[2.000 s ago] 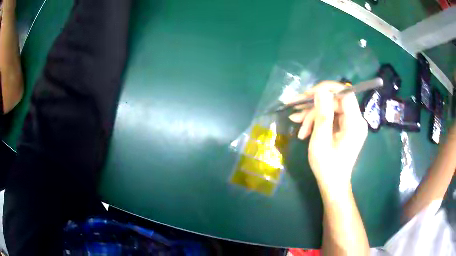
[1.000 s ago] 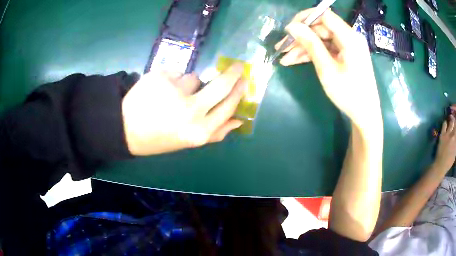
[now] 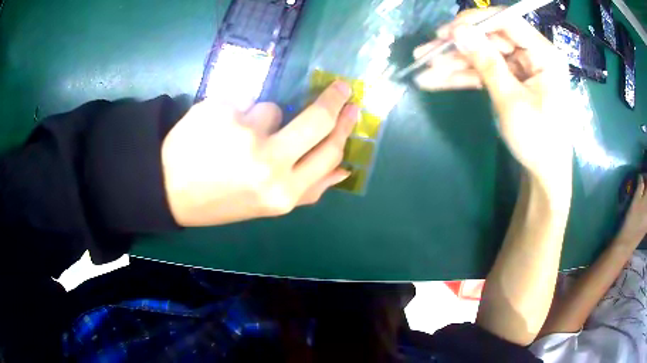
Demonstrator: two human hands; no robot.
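My left hand [image 3: 248,163], in a black sleeve, lies with its fingertips on the tape sheet [image 3: 360,151], a clear strip with amber-yellow rectangles. My right hand [image 3: 507,85] holds metal tweezers [image 3: 489,25] slanting down left, their tip near the sheet's glaring upper right edge. Whether tape is on the tip cannot be told. A black phone housing [image 3: 259,30] with a bright white board patch [image 3: 238,73] lies beyond my left hand, which covers its near end.
Several black device units [image 3: 586,55] lie at the upper right. Clear glaring film [image 3: 590,135] lies below them. Another person's hand and forearm [image 3: 633,213] are at the right edge. The green table's curved near edge [image 3: 319,276] crosses below my hands.
My right hand with the tweezers has moved right and slightly down. My left hand stays on the sheet, shifted little. The left hand and housing were not in the oldest frame.
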